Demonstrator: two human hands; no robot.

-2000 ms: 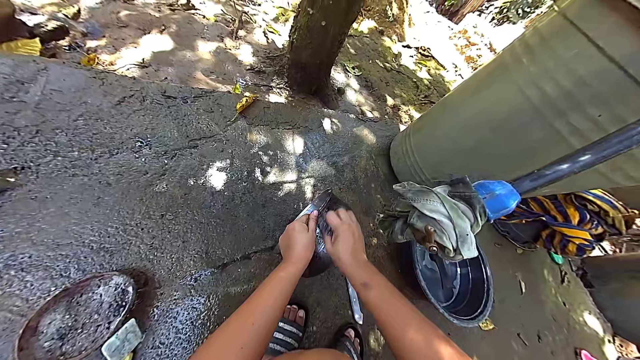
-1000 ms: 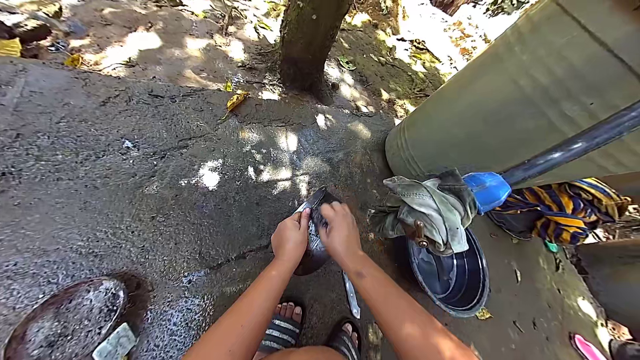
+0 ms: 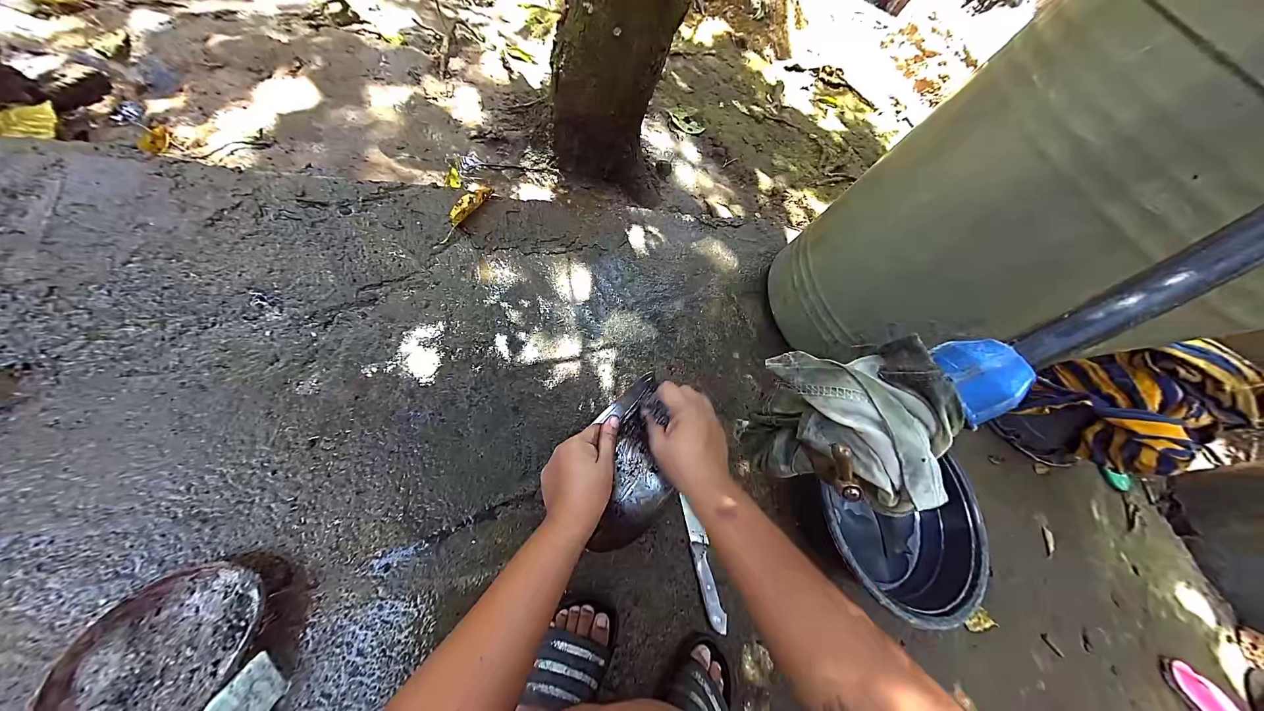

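Observation:
My left hand [image 3: 581, 472] grips a dark, knife-like blade [image 3: 629, 397] near its lower end, the thumb laid along it. Pressed against the blade's upper part, my right hand [image 3: 686, 434] has its fingers curled round a small dark wad [image 3: 657, 410], partly hidden and blurred. Under both hands lies a dark, rounded, wet metal object [image 3: 632, 494], perhaps an upturned pan; its kind is not clear. A knife with a pale handle [image 3: 707, 585] lies on the concrete beside my right forearm, its blade pointing away from my feet.
A black basin [image 3: 973, 553] stands at the right, below a wet cloth [image 3: 869, 420] hanging by a blue-wrapped tap [image 3: 983, 380] on a dark pipe. Behind is a large grey-green drum [image 3: 987, 197]. A round pan or lid [image 3: 148, 632] and a pale block [image 3: 250, 683] lie lower left.
My right hand has shifted slightly along the blade. My left hand keeps its hold on the blade.

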